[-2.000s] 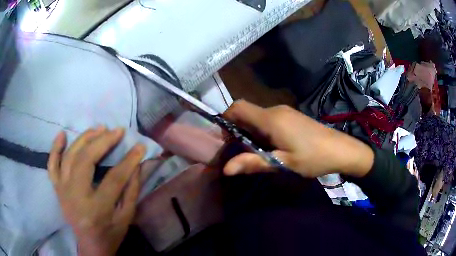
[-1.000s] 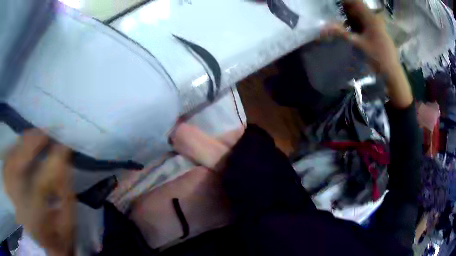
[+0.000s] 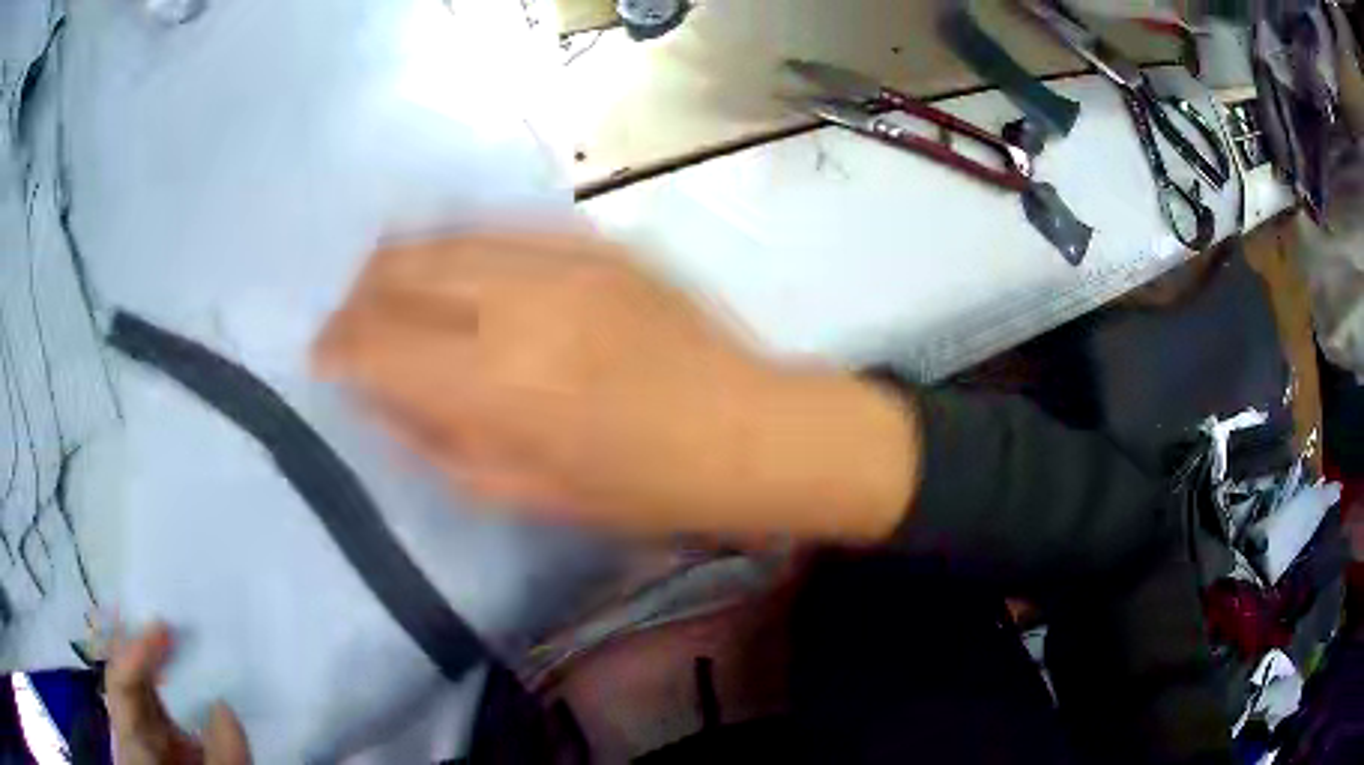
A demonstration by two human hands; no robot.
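A large pale light-blue-grey cloth piece [image 3: 195, 493] lies in front of me at the left, with a finger-wide dark strip [image 3: 322, 486] running diagonally across it. My right hand [image 3: 554, 374] is blurred over the cloth, its fingers bent towards the left; whether it grips anything cannot be told. My left hand [image 3: 165, 710] is at the lower left edge of the cloth, partly cut off by the picture's edge, with fingertips showing. Its grip on the cloth is unclear.
Red thread snips [image 3: 942, 142] and black-handled shears [image 3: 1152, 127] lie on the white table [image 3: 778, 224] at the upper right. A dark green-grey strip [image 3: 1010, 67] lies between them, with a small dark scrap [image 3: 1058, 224] near the snips. Bundled pieces with dark red cloth [image 3: 1249, 620] are at right.
The shears, in my right hand at first, now lie on the table. My right hand has come back left over the cloth. My left hand is lower, and the view has shifted.
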